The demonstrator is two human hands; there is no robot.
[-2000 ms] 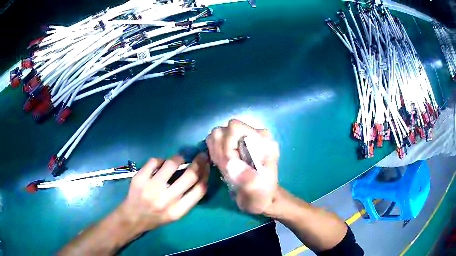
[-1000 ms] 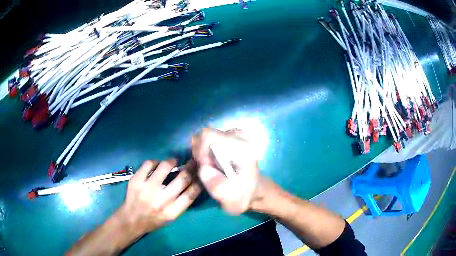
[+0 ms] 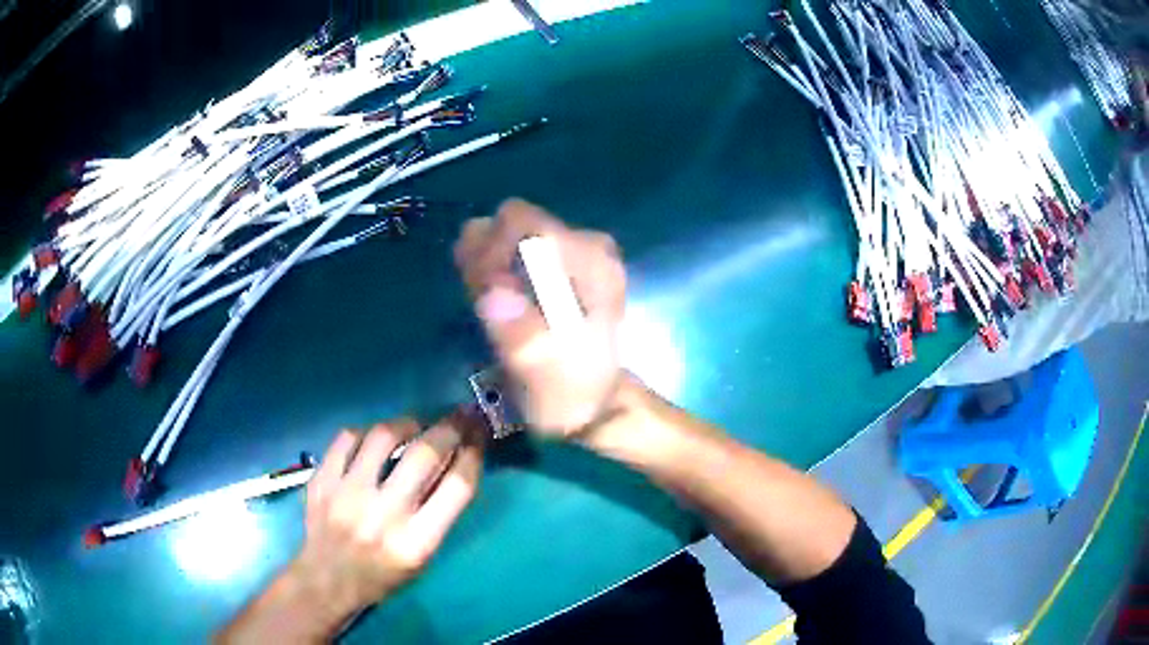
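My right hand [image 3: 548,315] is raised above the green bench, closed in a fist around a flat metal tool [image 3: 552,284] whose pale edge shows between the fingers. The hand is slightly blurred. My left hand [image 3: 393,498] lies low on the bench, fingers curled over the end of a wire harness; the end it grips is hidden under the fingers. A small silvery fixture block [image 3: 493,401] with a dark hole lies just right of my left fingertips, partly covered. A white-sleeved harness [image 3: 208,502] with a red end lies to the left of my left hand.
A fanned harness pile [image 3: 214,214] lies at the upper left, with two harnesses spread lower from it. Another harness pile [image 3: 932,164] lies at the upper right. A blue stool [image 3: 1002,435] stands on the floor beyond the bench's right edge.
My right hand has lifted up and away from my left fingertips with the tool, uncovering the fixture block. My left hand has stayed low, holding the harness end. The camera view has shifted slightly.
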